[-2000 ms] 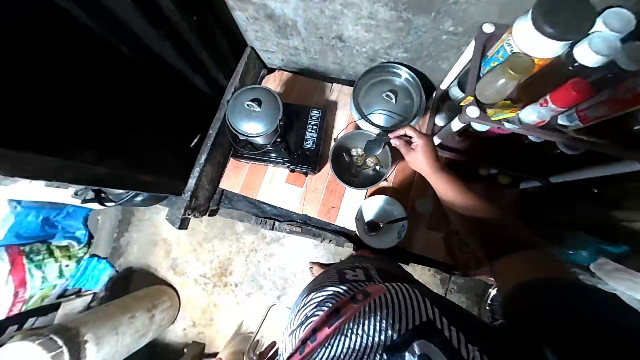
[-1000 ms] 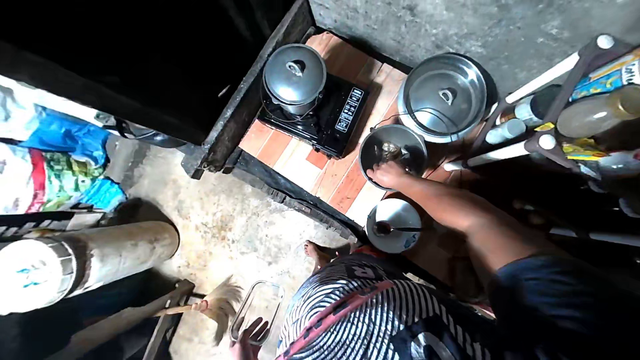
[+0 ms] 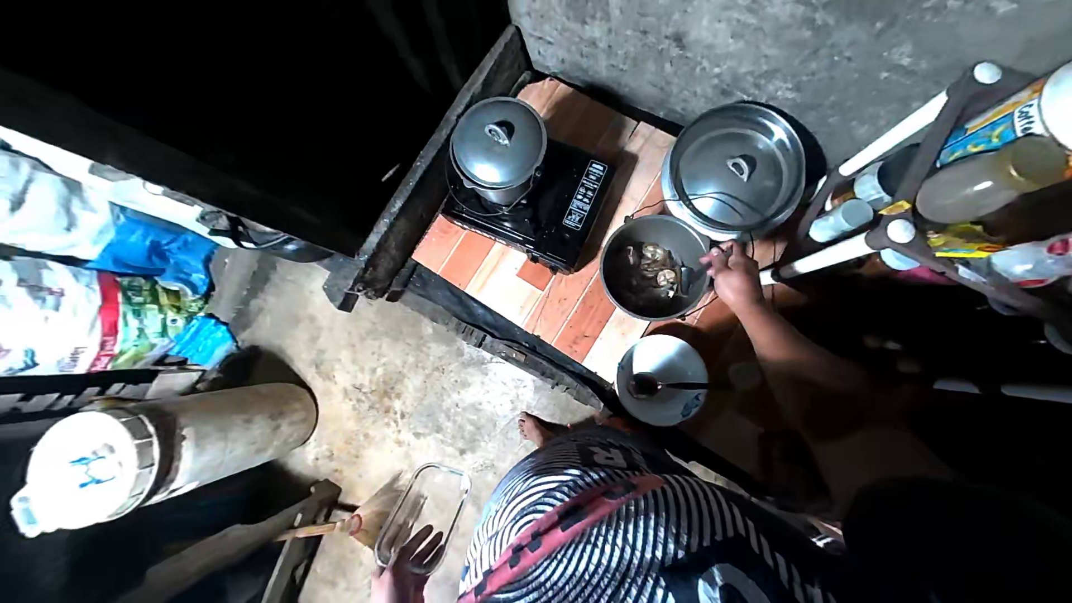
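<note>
My right hand (image 3: 734, 275) is closed on the handle of a spoon or ladle (image 3: 690, 278), whose head dips into a metal pot (image 3: 615, 293) with food pieces inside. My left hand (image 3: 410, 565), low in the view, reaches to a clear rectangular container (image 3: 453, 473); its grip on the rim is partly hidden. Right beside the pot stands a larger lidded metal pot (image 3: 712, 180). Nearer to me is a white bowl (image 3: 670, 360) with a dark ladle (image 3: 645, 384) resting in it. A lidded pot (image 3: 499, 142) sits on the black portable stove (image 3: 557, 197).
The wood-patterned tabletop (image 3: 578, 327) has a dark raised edge at its left. A pipe rack (image 3: 837, 249) with jars and bottles stands at the right. A large white cylinder (image 3: 234, 431), a broom (image 3: 368, 519) and plastic bags (image 3: 159, 251) lie at the left.
My right hand has moved from the near rim of the pot to its right side. My left hand and the clear container, only partly in view two seconds ago, now show more fully.
</note>
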